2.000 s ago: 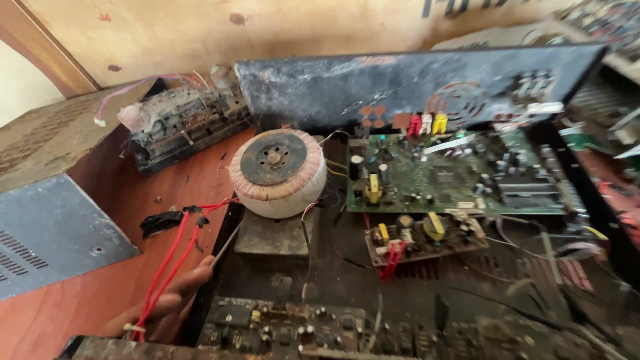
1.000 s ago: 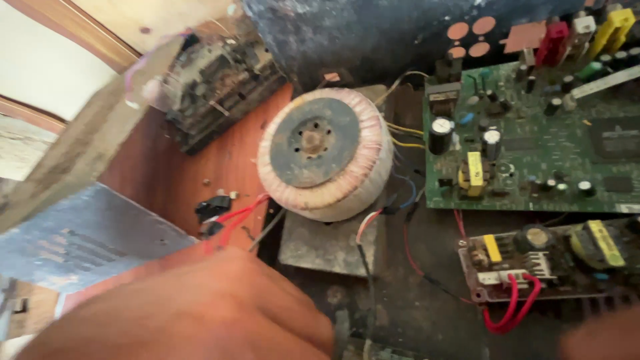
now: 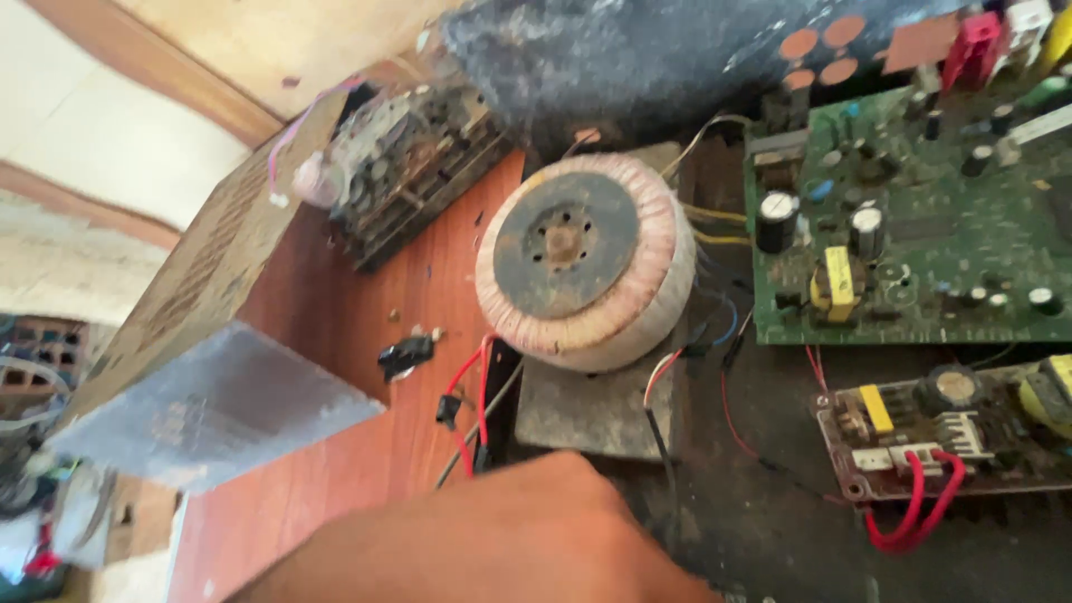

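My left hand [image 3: 511,536] reaches in from the bottom left, its back toward the camera, over the front of the open chassis. Its fingers are hidden, so what they touch cannot be seen. Just beyond it, a round toroidal transformer [image 3: 578,260] with a dark centre disc sits on a grey metal plate [image 3: 578,427]. Red wires [image 3: 482,394] and a thin grey cable run down beside the transformer toward the hand. A black and white wire pair [image 3: 657,419] lies on the plate's right side. My right hand is out of view.
A green circuit board [image 3: 904,276] and a smaller power board [image 3: 904,469] with red wires lie at right. Behind stands the dark chassis panel [image 3: 603,67]. On the reddish tabletop [image 3: 427,276] are a metal cover [image 3: 226,410], a dusty mechanism [image 3: 410,159] and a black piece [image 3: 406,356].
The view has moved closer to the transformer since the oldest frame. My left hand, with fingers visible near the red wires then, now shows only its back. A blurred patch of skin at lower right has left view.
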